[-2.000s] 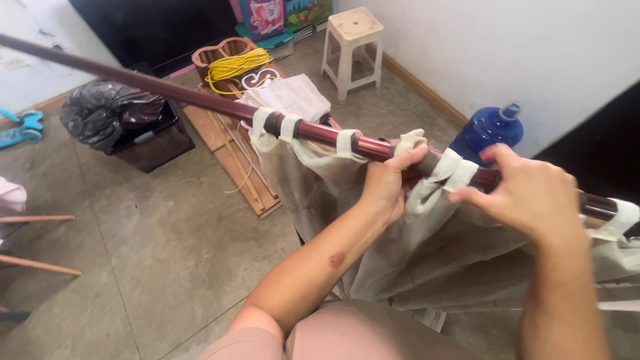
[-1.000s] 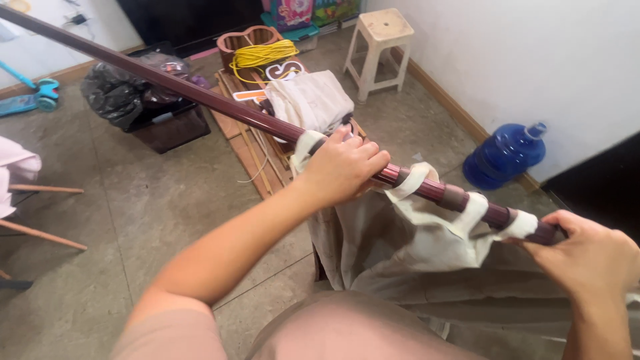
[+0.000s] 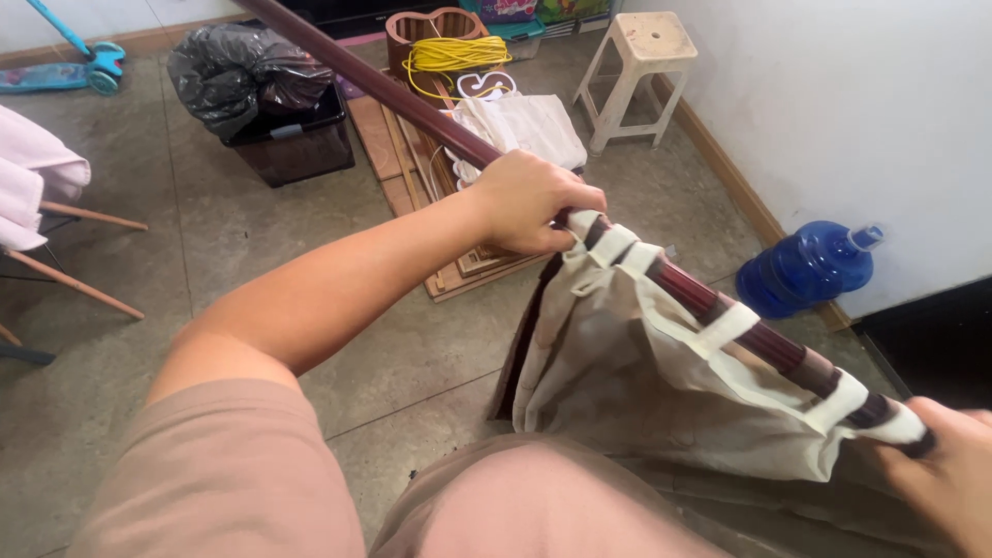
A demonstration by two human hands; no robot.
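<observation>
A dark reddish-brown curtain rod (image 3: 403,97) runs slantwise from the top left to the lower right. Several cream fabric tabs of a beige tab-top curtain (image 3: 659,372) loop around its lower half, and the cloth hangs below. My left hand (image 3: 527,203) is closed around the rod just above the uppermost tab. Near the right edge, my right hand (image 3: 942,465) grips the rod beside the lowest tab; it is slightly blurred and partly cut off by the frame.
Beyond the rod are a white plastic stool (image 3: 655,46), wooden boards (image 3: 387,155) with folded cloth (image 3: 542,128) and yellow cord (image 3: 457,54), and a dark bin (image 3: 294,151) with a black bag. A blue water jug (image 3: 806,267) lies near the wall. Wooden-legged furniture (image 3: 93,283) stands at left.
The tabs, spread along the rod two seconds ago, are now gathered closer towards its lower right part. My left hand has moved from among the tabs to above them.
</observation>
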